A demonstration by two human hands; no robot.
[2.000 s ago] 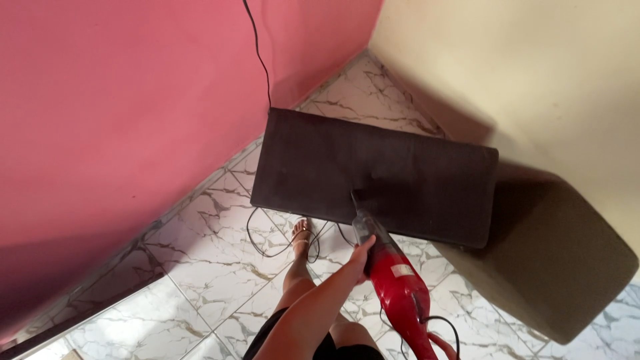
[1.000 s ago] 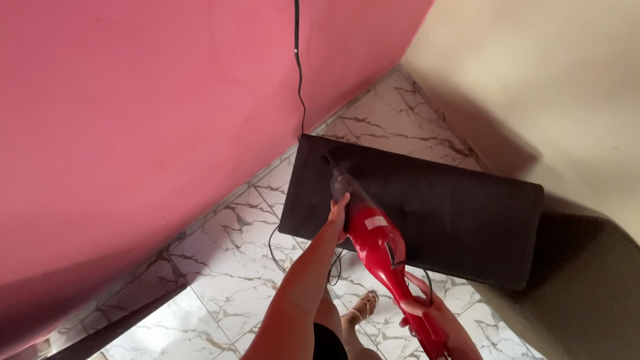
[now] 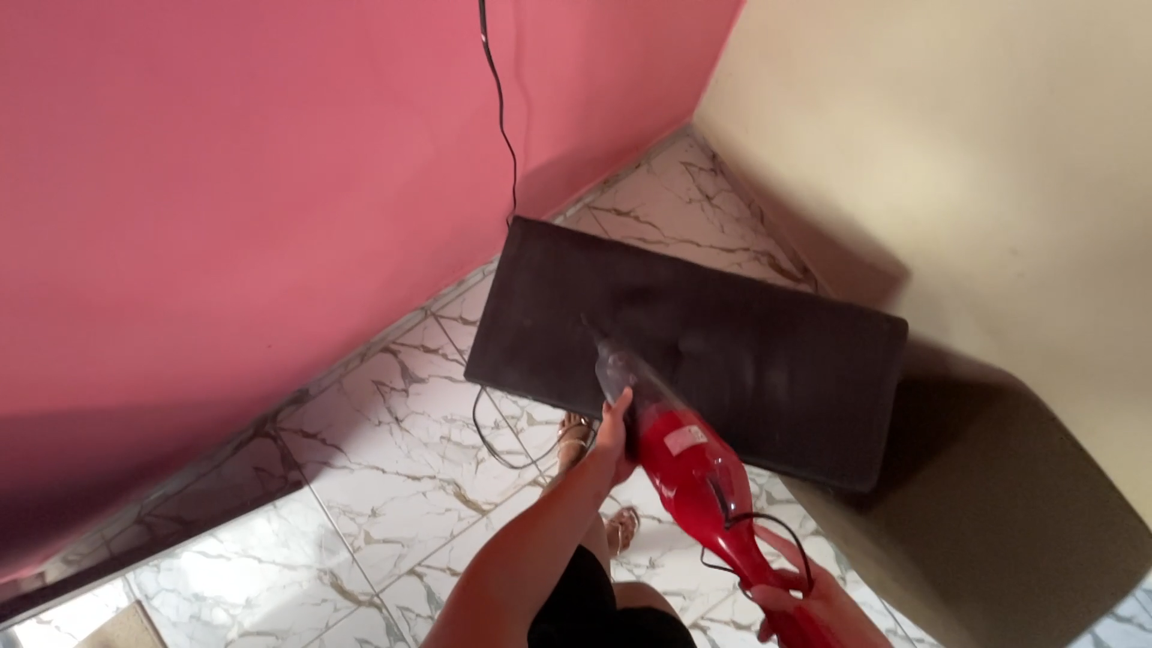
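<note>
A red handheld vacuum cleaner [image 3: 697,468] with a clear nozzle section lies slantwise across the view, held in both hands. My left hand [image 3: 618,436] holds its body beside the clear section. Lower right, my right hand [image 3: 787,576] is closed around the rear handle, with a loop of black cord next to it. The nozzle tip is over the left half of a dark padded bench top [image 3: 720,351]; whether it touches the surface I cannot tell.
A black cord [image 3: 500,108] runs down the pink wall [image 3: 270,180] to the bench's far left corner and loops on the marbled tile floor [image 3: 432,477]. A brown upholstered block [image 3: 981,504] stands at the right, by the cream wall [image 3: 972,162]. My feet are beside the bench's near edge.
Across the frames the vacuum's nozzle has moved from near the bench's middle to its left part, then a little back toward the middle. Both hands have stayed on the vacuum.
</note>
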